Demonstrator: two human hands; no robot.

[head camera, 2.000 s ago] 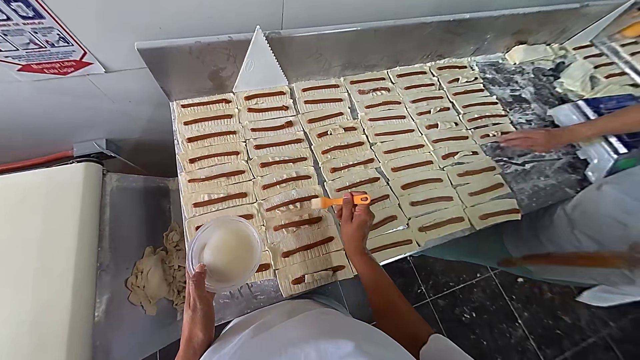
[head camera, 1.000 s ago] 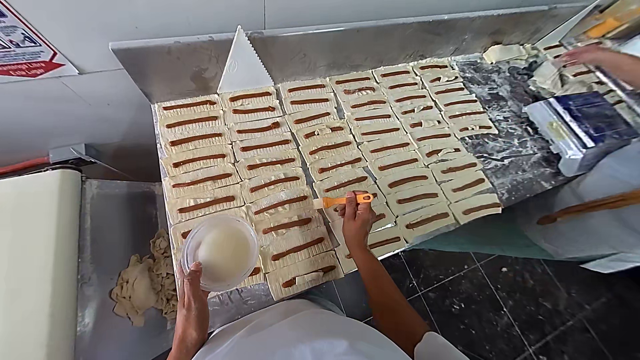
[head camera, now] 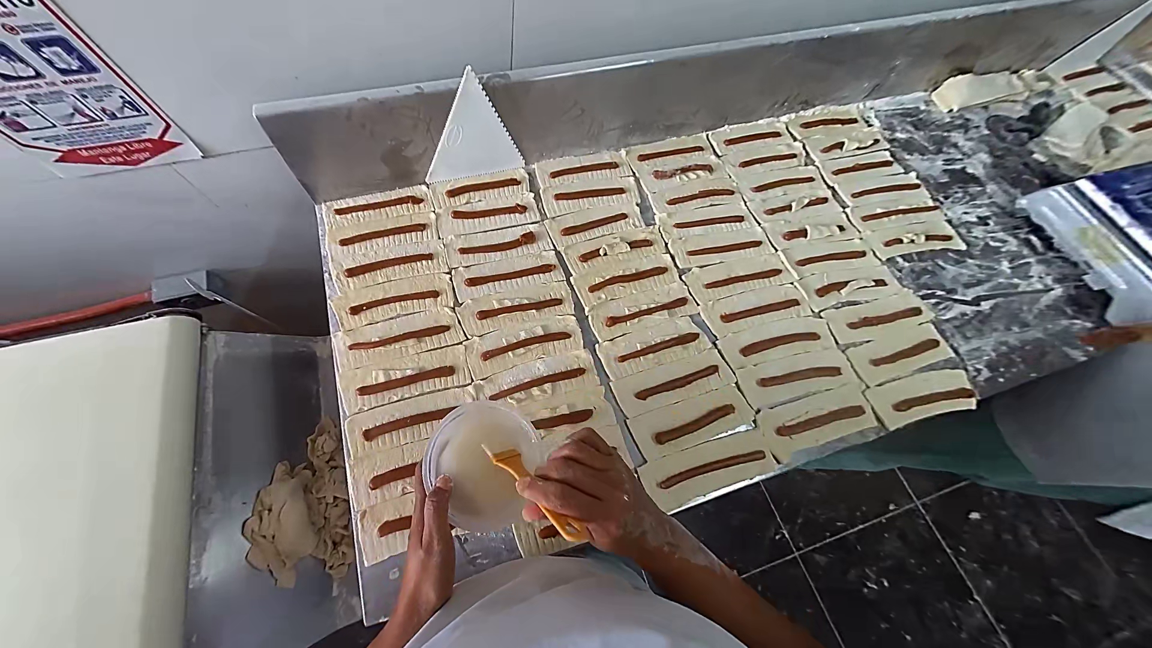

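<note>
My left hand (head camera: 434,540) grips the near left side of a round clear plastic tub (head camera: 463,517) of whitish liquid. In my right hand (head camera: 594,495) is a pastry brush with an orange handle (head camera: 565,525); its bristle end is over the tub, and whether it touches the liquid cannot be told. Under and beyond the tub, rows of thin dough rectangles (head camera: 778,344) cover the metal table, each with a strip of brown filling (head camera: 705,469) along it. Some pieces bear small pale crumpled bits.
A white triangular comb scraper (head camera: 474,135) leans on the metal backsplash (head camera: 630,108). Crumpled dough scraps (head camera: 297,513) lie at the left, beside a cream-coloured surface (head camera: 90,468). A floury stretch of table (head camera: 999,297) and a blue and white device (head camera: 1102,234) are at the right, with a co-worker's clothing below.
My right hand has brought the brush from over the dough pieces to the tub. The co-worker's hand, seen at the right before, is out of view.
</note>
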